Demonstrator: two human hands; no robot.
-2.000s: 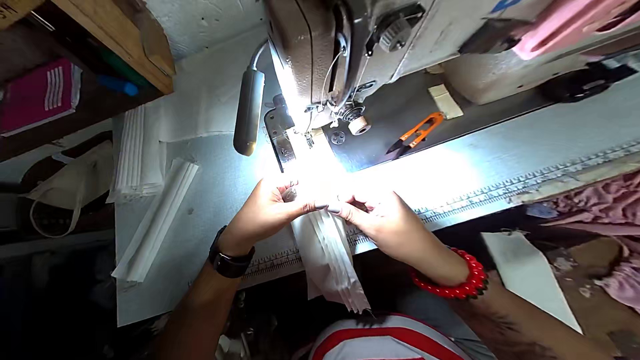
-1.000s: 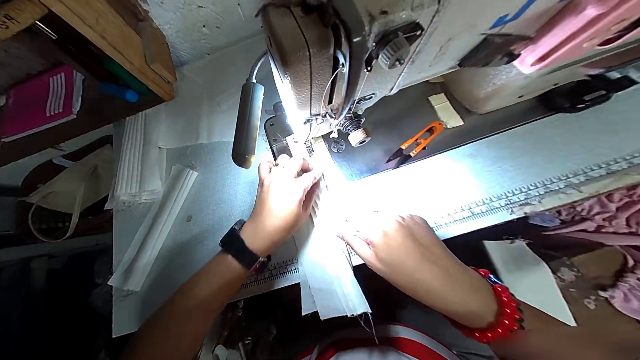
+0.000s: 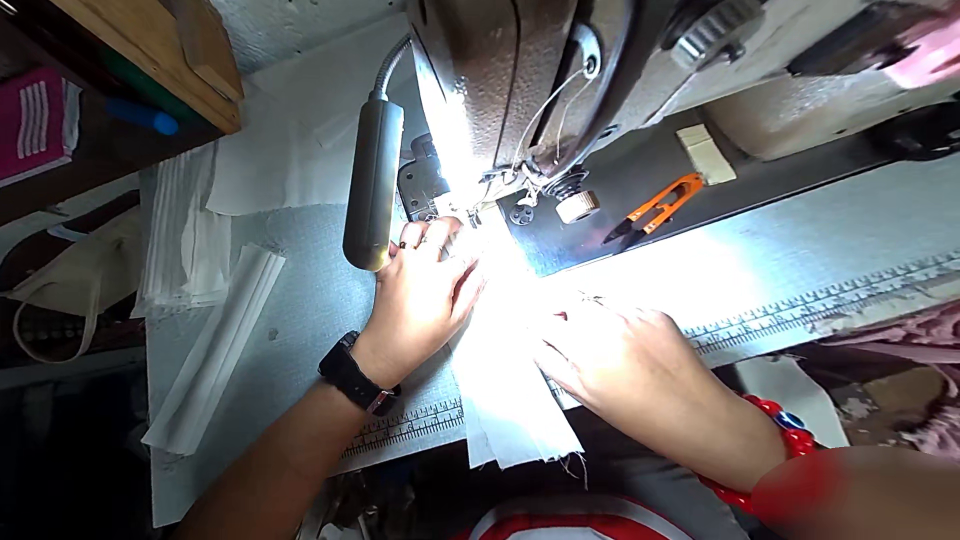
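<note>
A strip of white fabric (image 3: 510, 397) runs from under the presser foot (image 3: 474, 217) of a sewing machine (image 3: 510, 82) to the table's front edge, where its end is frayed. My left hand (image 3: 424, 292) lies on the strip's left side close to the foot, fingers bent; glare hides whether it pinches the cloth. At the strip's right edge is my right hand (image 3: 615, 349), its fingertips washed out by the lamp light, so its hold is unclear. Orange thread snips (image 3: 660, 210) lie on the machine bed, right of the needle area.
A grey lamp (image 3: 373, 180) on a flexible neck hangs just left of the needle. Folded white fabric (image 3: 217, 352) and a stack of white strips (image 3: 184, 232) lie on the left. A measuring tape (image 3: 825, 296) runs along the front edge. A wooden shelf (image 3: 150, 52) juts in at upper left.
Both hands were together on the strip two seconds ago. My left hand has since moved up toward the presser foot, and my right hand has moved to the right, apart from it.
</note>
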